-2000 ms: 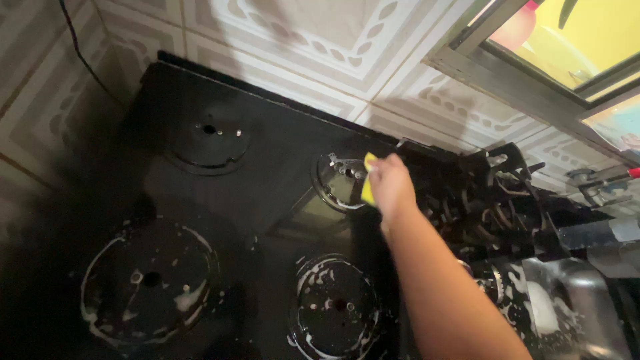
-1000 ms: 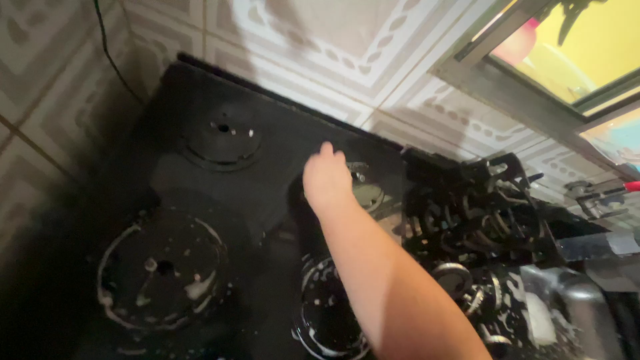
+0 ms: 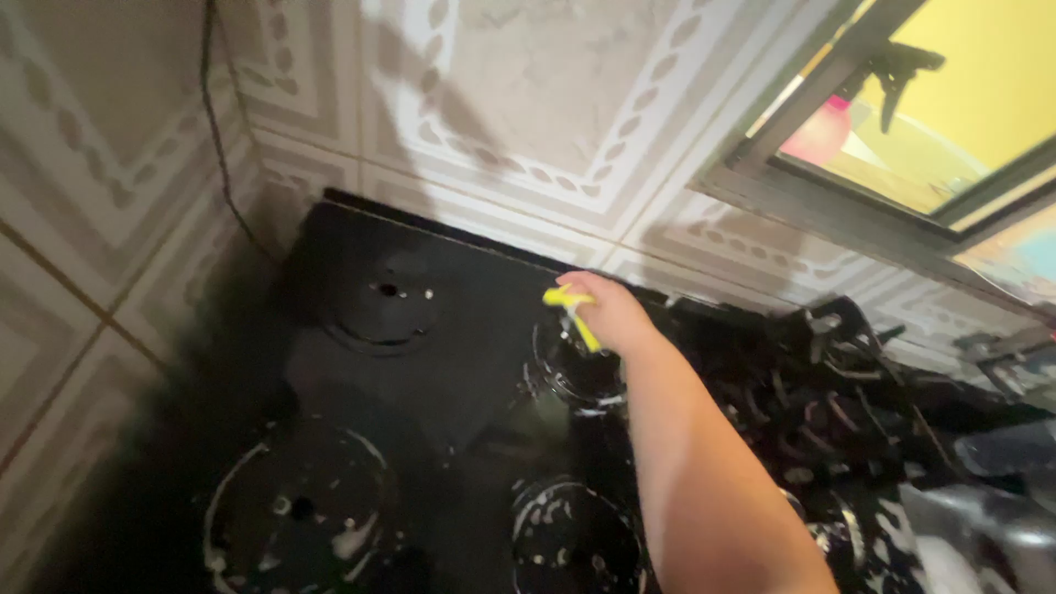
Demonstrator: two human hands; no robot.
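My right hand grips a yellow sponge, folded between the fingers and pressed at the rear right burner recess of a black cooktop. White suds ring that recess. More suds mark the front left recess and the front right recess. The rear left recess shows a central hole and few suds. The burners are off these recesses. My left hand is out of view.
Tiled walls meet behind the cooktop, with a dark cable hanging at the left. Black pan supports lie at the right, near a soapy metal sink. Above is a window frame with a spray bottle beyond it.
My right hand has shifted from the left side of the rear right recess to its upper right edge. The sponge, hidden a second ago, shows again. More suds show around that recess.
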